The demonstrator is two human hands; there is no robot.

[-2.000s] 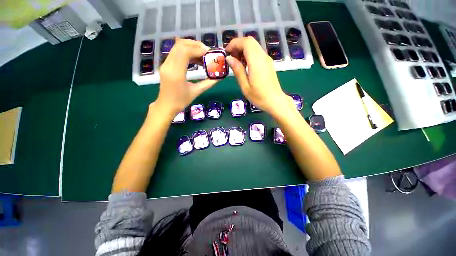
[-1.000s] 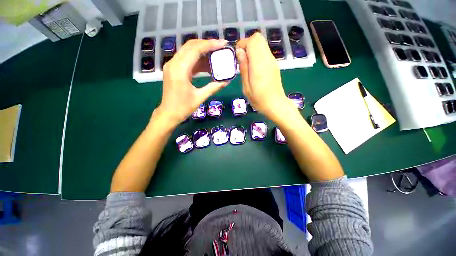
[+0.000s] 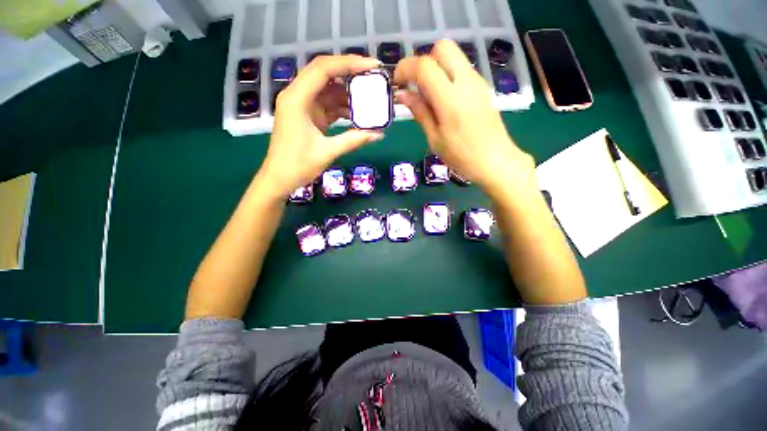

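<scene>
My left hand (image 3: 307,126) holds one watch head (image 3: 370,99) upright between thumb and fingers, above the front edge of the white tray. Its display is lit plain white. My right hand (image 3: 458,105) is at the watch's right rim, fingers bent and thumb tip close to the rim; whether it grips or touches the rim is unclear. Below the hands, two loose rows of watches with lit displays lie on the green mat, such as one in the lower row (image 3: 436,218). My right hand and forearm partly hide the upper row's right end.
The white tray (image 3: 244,128) behind my hands holds dark watches in pockets. A smartphone (image 3: 558,71) lies right of it. A white sheet (image 3: 580,189) with a pen (image 3: 622,174) lies at right, beside another watch tray (image 3: 690,194). A tan folder (image 3: 17,220) is far left.
The held watch's display went from an orange-red picture to plain white. My right hand's fingers have lifted and spread; its forearm shifted right, uncovering a lower-row watch and covering one beside the sheet.
</scene>
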